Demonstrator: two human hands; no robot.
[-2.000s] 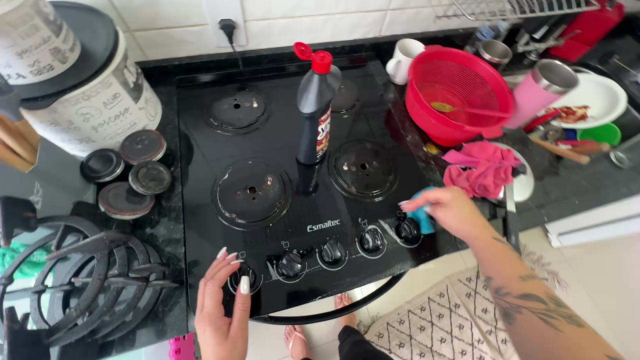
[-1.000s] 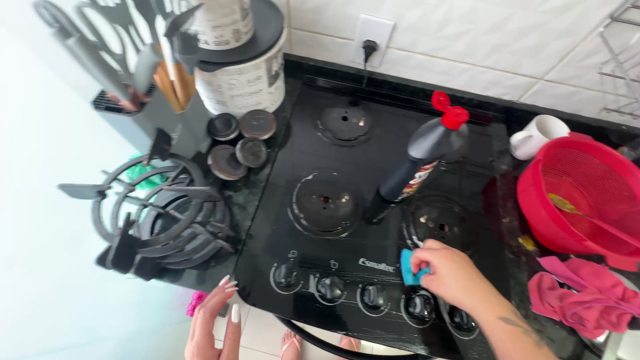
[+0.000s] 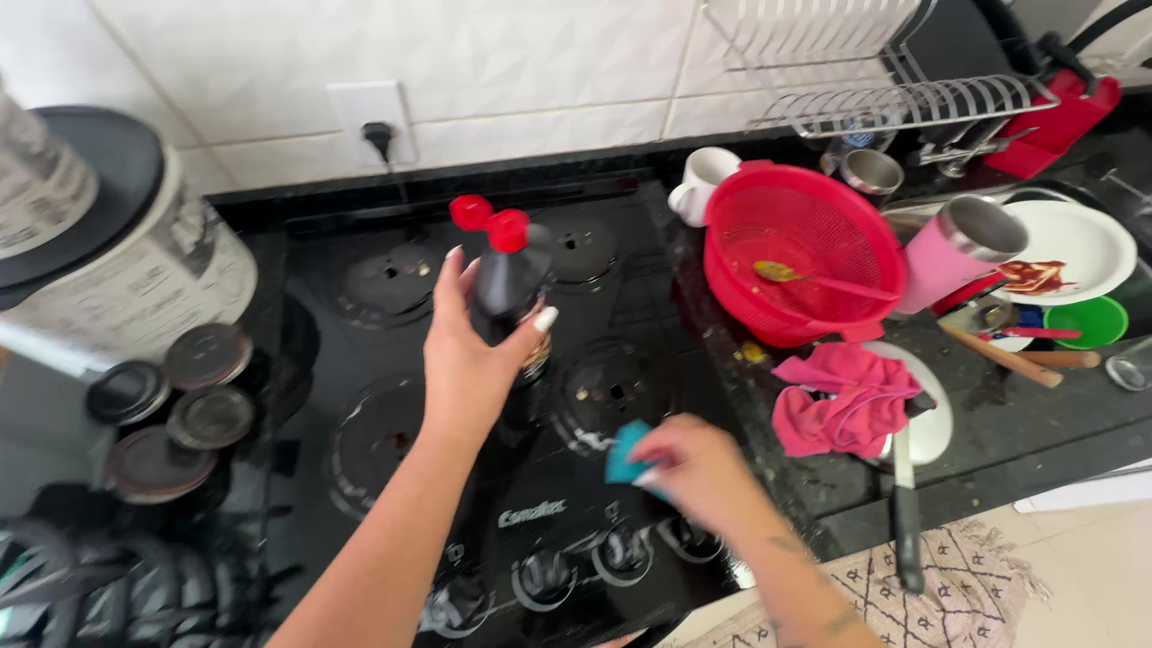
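Observation:
My left hand point(image 3: 481, 351) is closed around a dark plastic bottle point(image 3: 511, 279) with a red flip cap standing open, upright over the middle of the black cooktop point(image 3: 531, 486). In my right hand point(image 3: 688, 459) is a teal cloth or sponge point(image 3: 628, 453), pressed at the front edge of the right front burner point(image 3: 615, 392). Whitish foam or residue shows on that burner's rim. Control knobs point(image 3: 623, 547) line the cooktop's front, partly below my right hand. My right hand is slightly blurred.
Burner caps point(image 3: 211, 418), pan grates point(image 3: 99, 585) and a patterned canister point(image 3: 153, 261) are at left. At right are a red colander point(image 3: 796, 252), a white mug point(image 3: 704, 184), a pink cloth point(image 3: 844, 400), a knife point(image 3: 904, 513) on a plate, a pink tumbler point(image 3: 958, 252) and a dish rack point(image 3: 909, 99).
My left hand has moved from the cooktop's front left to the bottle and taken hold of it. My right hand, with the teal cloth or sponge, has gone from the knobs to the right front burner.

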